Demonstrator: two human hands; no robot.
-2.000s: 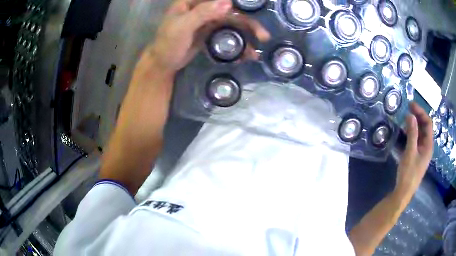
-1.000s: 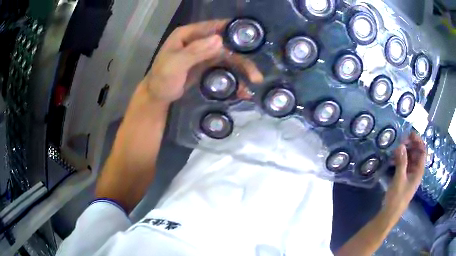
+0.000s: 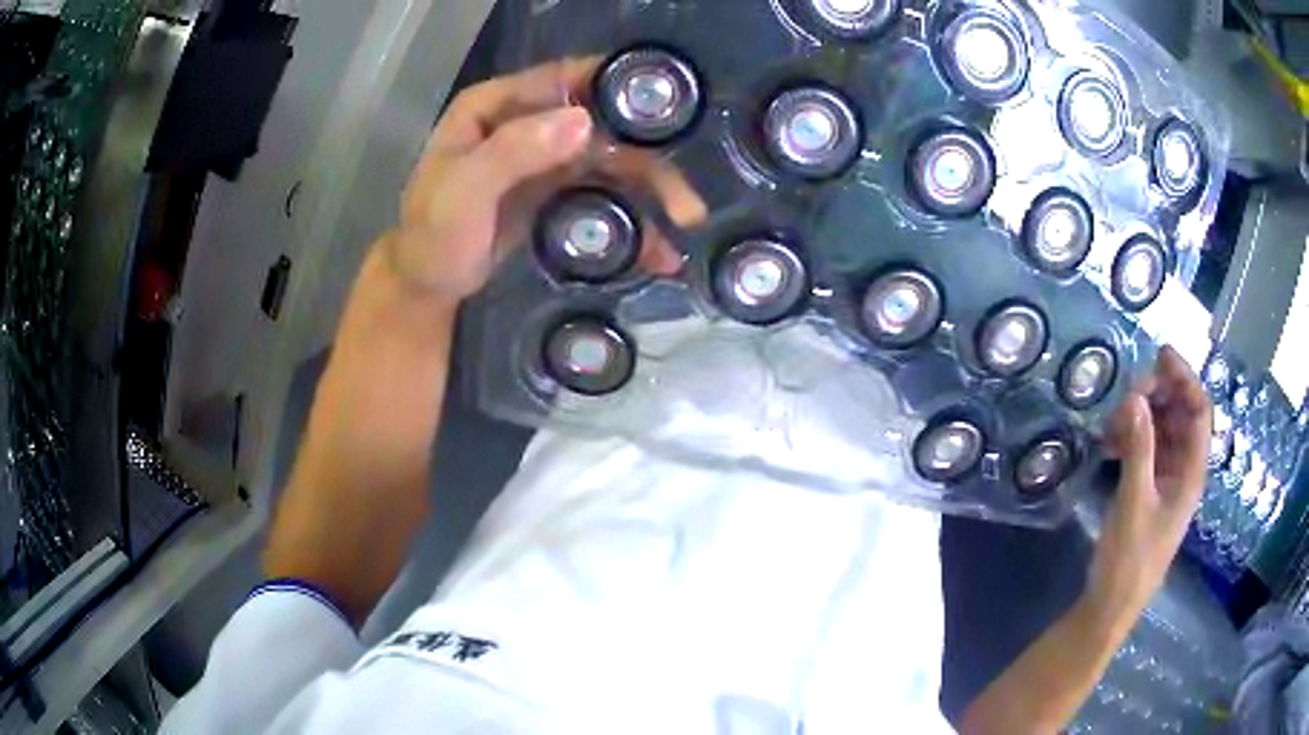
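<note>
A clear blister tray (image 3: 847, 395) spans the upper middle of the view, level with my white work clothing, its top cut off by the frame edge. Several round speaker drivers (image 3: 759, 277) with black rings and silver centres sit in its pockets; some pockets along the near side are empty. My left hand (image 3: 488, 180) grips the tray's left edge, thumb above and fingers showing through the plastic underneath. My right hand (image 3: 1160, 445) holds the tray's right edge near its lower corner.
A pale machine cabinet (image 3: 237, 273) with a dark panel stands at the left. At the right edge, more clear trays (image 3: 1256, 481) with shiny pockets are partly in view. Grey floor shows between my arms and my clothing.
Over the two seconds, the tray and both hands have shifted lower and a little left in view. Both hands keep their hold on the tray.
</note>
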